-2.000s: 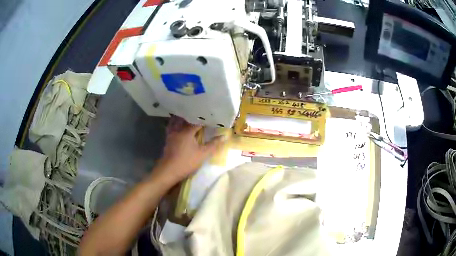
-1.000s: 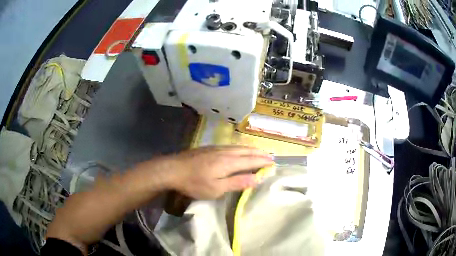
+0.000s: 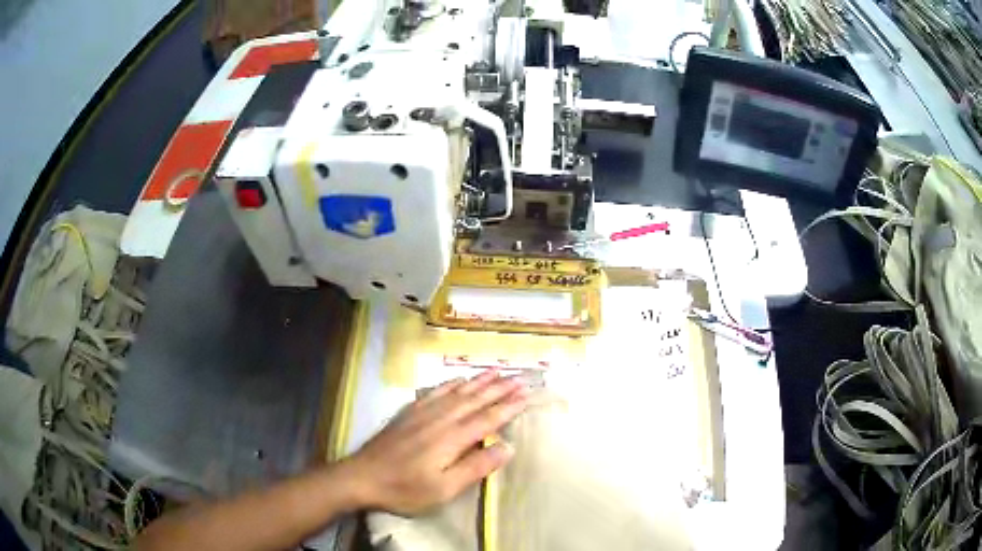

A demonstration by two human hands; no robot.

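A beige-khaki cloth (image 3: 581, 484) with a narrow yellow tape (image 3: 490, 511) down it lies on the pale template board (image 3: 635, 431). My bare left hand (image 3: 447, 436) lies palm down on the cloth's upper edge, fingers slightly apart and pointing right, thumb nearer me. It presses flat and grips nothing. A red-marked slot (image 3: 485, 364) shows in the board just beyond my fingertips. The yellow-brown clamp frame (image 3: 517, 326) with handwriting and a rectangular opening is beyond it, beside the white sewing head (image 3: 366, 205). My right hand is out of the picture.
A pink-red stick (image 3: 639, 231) lies behind the board, and thread snips (image 3: 743, 331) lie to its right. A black control panel (image 3: 775, 127) stands upper right. Beige garments with strands are piled left (image 3: 81, 312) and right (image 3: 888, 398).
My left hand moved from beside the sewing head down onto the cloth edge, and its fingers now lie flat below the slot. The view has shifted, so the machine sits further left.
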